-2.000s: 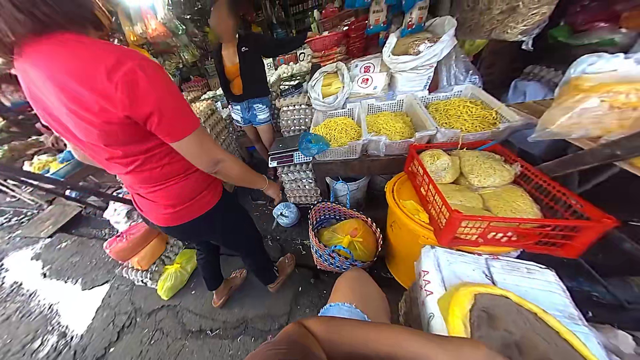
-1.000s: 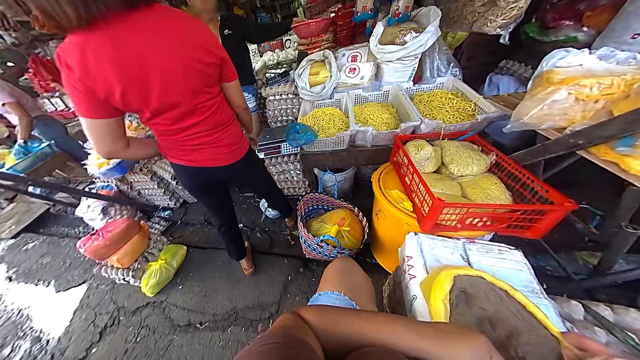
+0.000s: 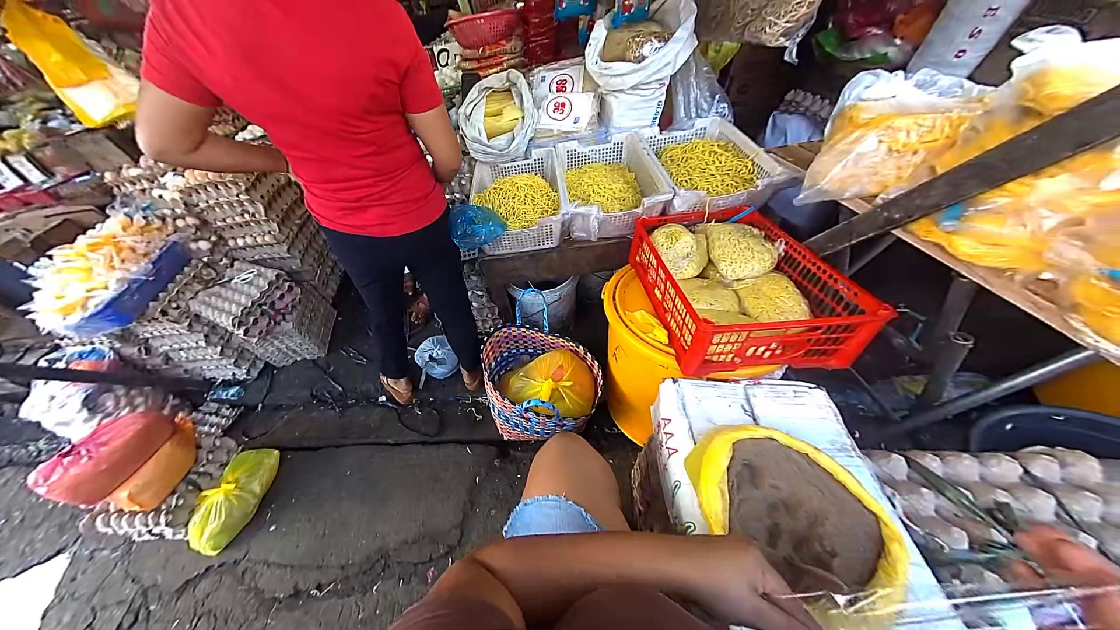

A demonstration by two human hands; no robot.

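My left hand point(image 3: 752, 588) is low in view, at the near side of an open yellow plastic bag point(image 3: 707, 477) that holds a grey-brown mass point(image 3: 801, 507). The bag lies on white printed packages point(image 3: 687, 420). At the lower right my right hand point(image 3: 1063, 560) is blurred, over trays of pale eggs point(image 3: 1041, 477) and beside thin green strips point(image 3: 958, 499). A shiny, thin, clear edge, perhaps plastic, runs between my hands. Whether either hand grips something is unclear, as the fingers are partly hidden or blurred.
A woven basket point(image 3: 499, 350) with a yellow bag stands past my knee, beside a yellow bucket point(image 3: 626, 385) under a red crate point(image 3: 700, 341). Noodle-filled white baskets point(image 3: 525, 241) line the stall. A person in red point(image 3: 302, 105) stands upper left, near stacked egg trays point(image 3: 254, 306).
The person in red, who reached down near a light-blue bag, now stands with back turned and arms bent. My right hand, absent from the earliest frame, shows at the lower right.
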